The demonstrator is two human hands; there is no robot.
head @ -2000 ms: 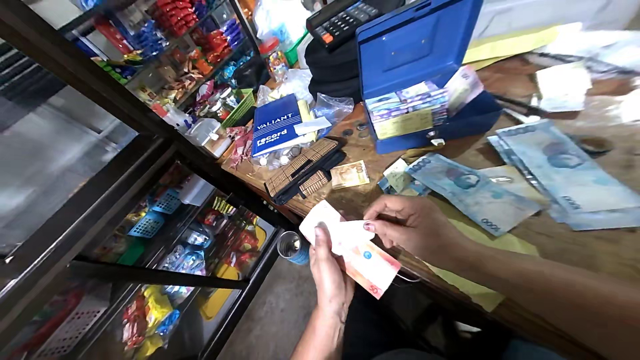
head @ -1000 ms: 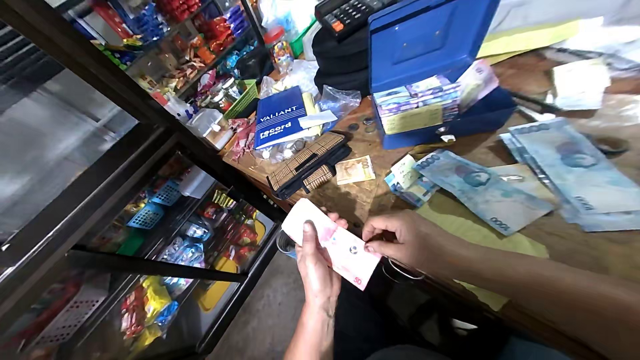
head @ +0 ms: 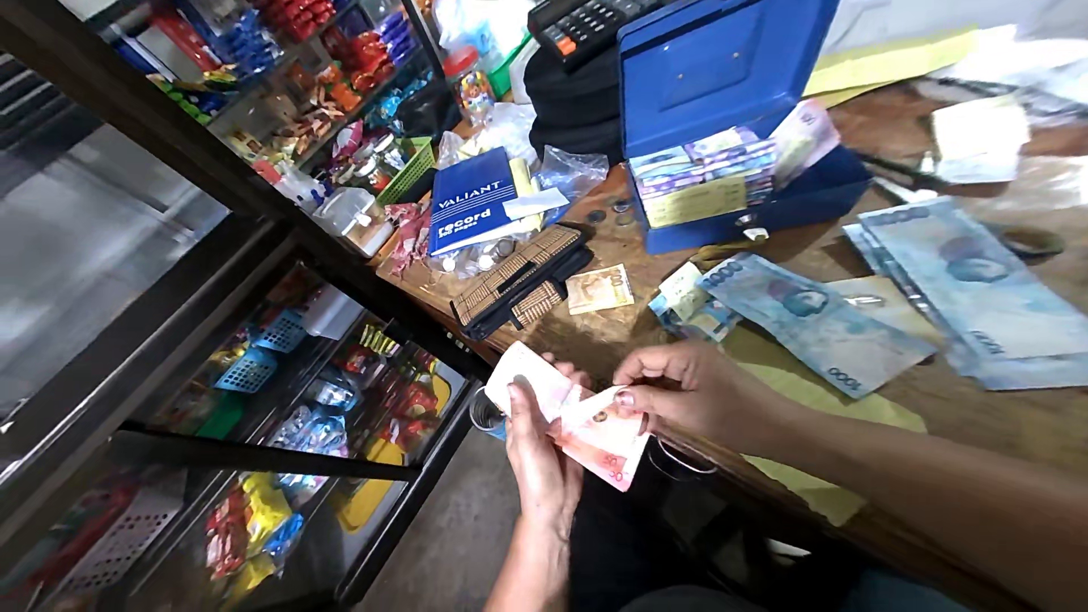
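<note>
My left hand holds a small stack of reddish banknotes, its thumb on top. My right hand pinches the lifted edge of the top note between thumb and fingers. Beyond the hands on the wooden table lie a yellowish-orange banknote, a woven wallet and a small folded bluish note. To the right, blue 1000 banknotes are spread, with another pile of them beside. An open blue metal cash box holds bundled banknotes.
A blue record book, coins, a green basket and a calculator are at the back. Yellow paper lies along the table's near edge. Glass-fronted shelves with packaged goods stand at the left.
My right fingers were on the top note's right end a second ago; now they have lifted and folded its edge back. My left hand still holds the stack.
</note>
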